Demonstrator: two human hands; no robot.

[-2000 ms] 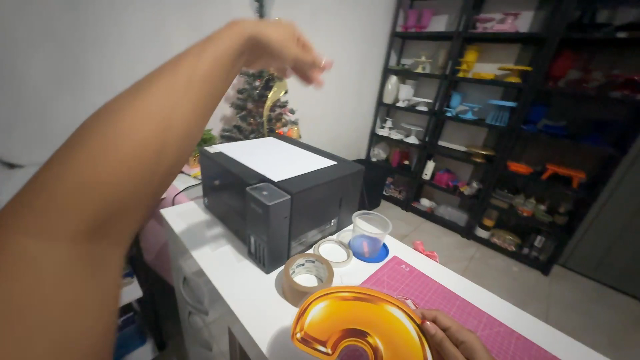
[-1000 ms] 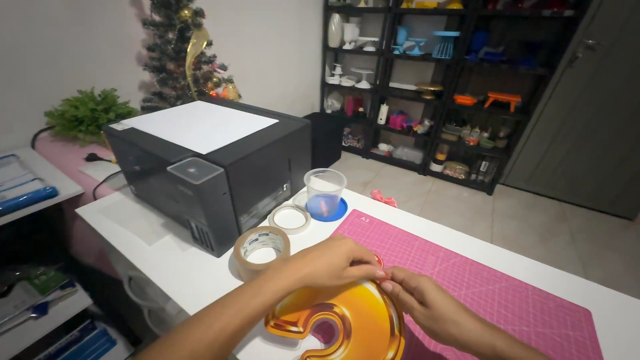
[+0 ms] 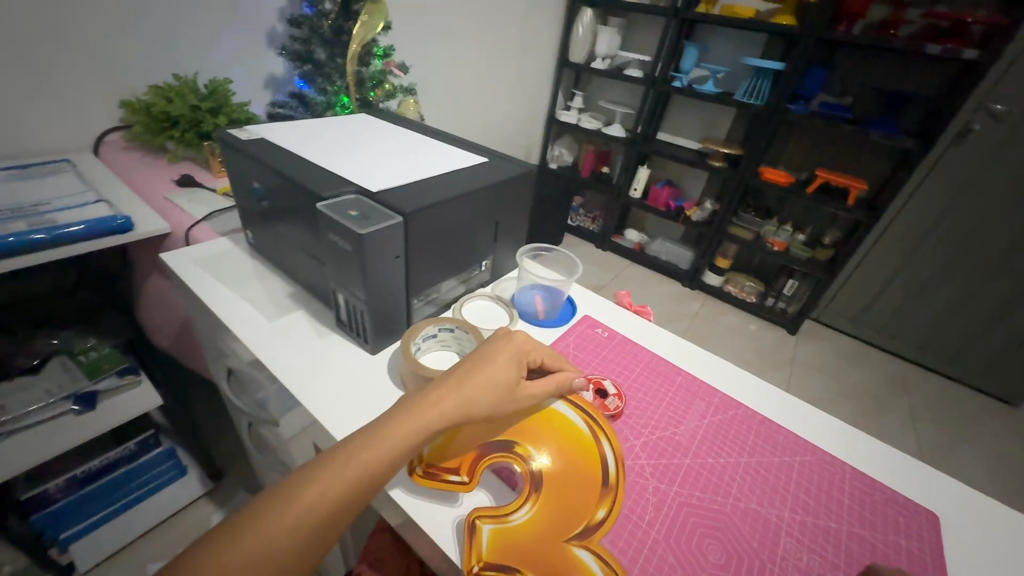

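Note:
My left hand (image 3: 512, 372) reaches in from the lower left, thumb and fingertips pinched at the top edge of a shiny golden number three (image 3: 580, 488). Just beyond the fingertips, a small red spool (image 3: 604, 397) rests near the left edge of the pink cutting mat (image 3: 768, 472). Whether the fingers also touch the spool or hold a thread is not clear. The number's lower part runs out of view. Only a sliver of my right hand (image 3: 884, 570) shows at the bottom right edge; its fingers are hidden.
A roll of brown packing tape (image 3: 438, 352), a thinner tape roll (image 3: 486, 310) and a clear plastic cup (image 3: 548, 272) on a blue lid stand by the black printer (image 3: 368, 264). White paper (image 3: 368, 152) covers the printer's top. A pink bow (image 3: 634, 306) lies beyond the desk.
My right hand has moved away from the number's top edge toward the lower right. My left hand, raised two seconds ago, remains at that edge. The red spool now shows clearly.

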